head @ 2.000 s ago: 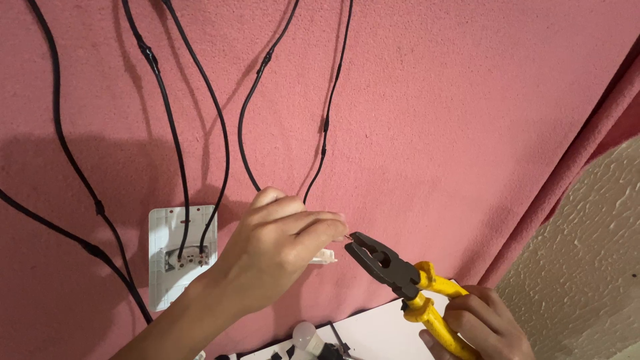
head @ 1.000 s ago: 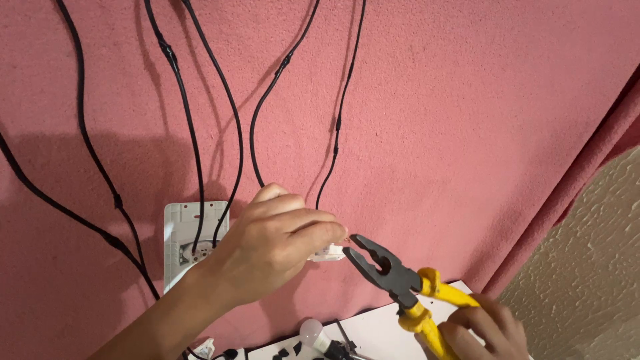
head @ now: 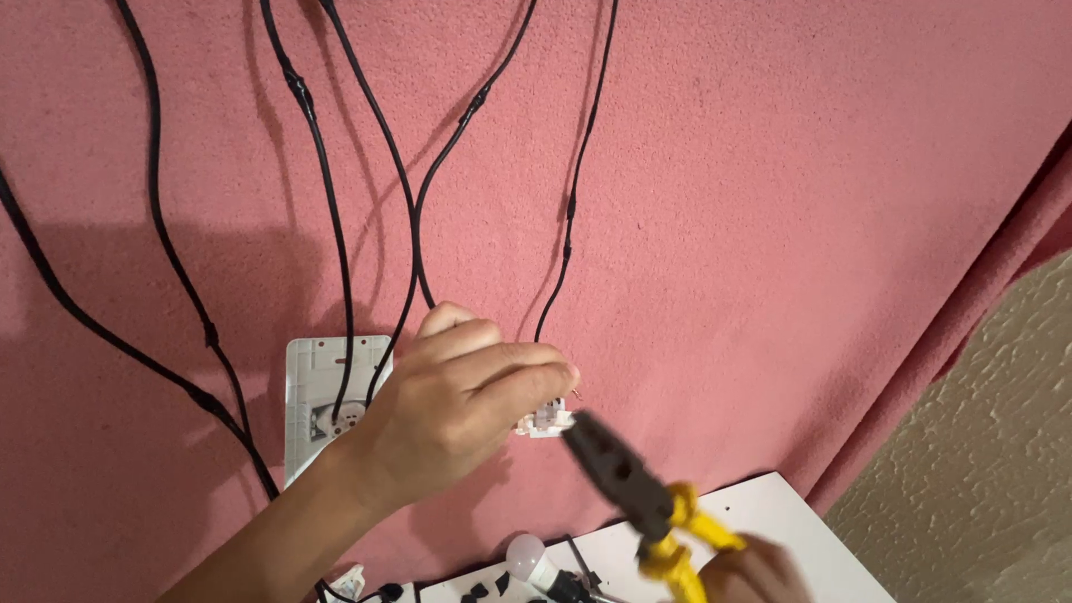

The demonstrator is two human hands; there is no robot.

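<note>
My left hand (head: 461, 402) pinches the end of a black cable (head: 423, 243), whose bare copper strands (head: 577, 394) stick out past the fingertips. Just under those fingers sits a small white electrical fitting (head: 548, 419), partly hidden by the hand. My right hand (head: 749, 574), blurred at the bottom edge, grips the yellow handles of combination pliers (head: 624, 473). The pliers' dark jaws look closed and lie beside the white fitting, below the strands. Left of my left hand, a white socket plate (head: 316, 368) shows its back, with black cables running into it.
More black cables (head: 155, 167) with taped joints hang across the pink cloth (head: 754, 209). Along the bottom, a white board (head: 779, 519) bears a light bulb (head: 526, 557) and black scraps (head: 477, 590). A textured beige surface (head: 963, 452) is at the right.
The pliers' jaws were open near the wire tip; now they look closed and sit lower, away from the strands. My left hand keeps its pinch on the cable.
</note>
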